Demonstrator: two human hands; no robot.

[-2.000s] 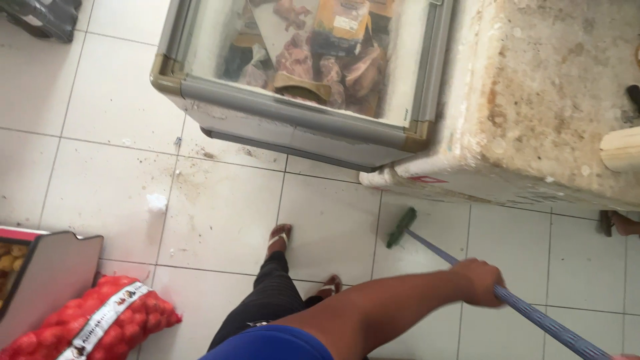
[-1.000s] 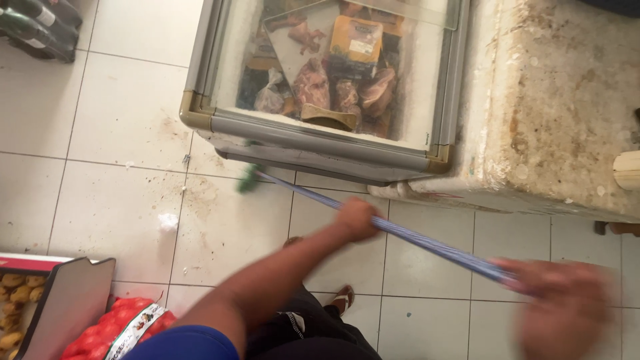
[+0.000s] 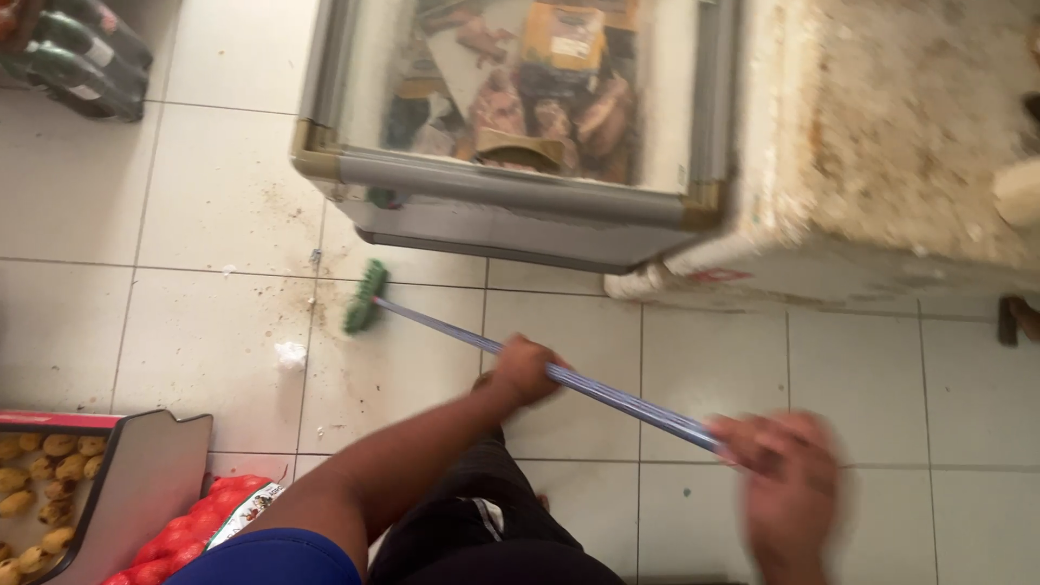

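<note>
A broom with a green bristled head (image 3: 367, 297) lies against the tiled floor, beside brown dirt specks and a crumpled white scrap (image 3: 290, 355). Its blue-grey handle (image 3: 626, 401) slants down to the right across the view. My left hand (image 3: 526, 370) is closed around the middle of the handle. Near the handle's upper end, my right hand (image 3: 784, 471) grips it, blurred by motion.
A glass-topped freezer (image 3: 512, 195) with packaged meat stands ahead, next to a stained white chest (image 3: 918, 146). Lower left are a produce bin (image 3: 154, 487) and a red net sack (image 3: 191, 524). Bottles in plastic wrap (image 3: 85, 57) stand upper left.
The broom head has moved left from near the white chest, past the freezer's front, to the dirt specks. My left hand has moved left with the handle; my right hand has come into fuller view.
</note>
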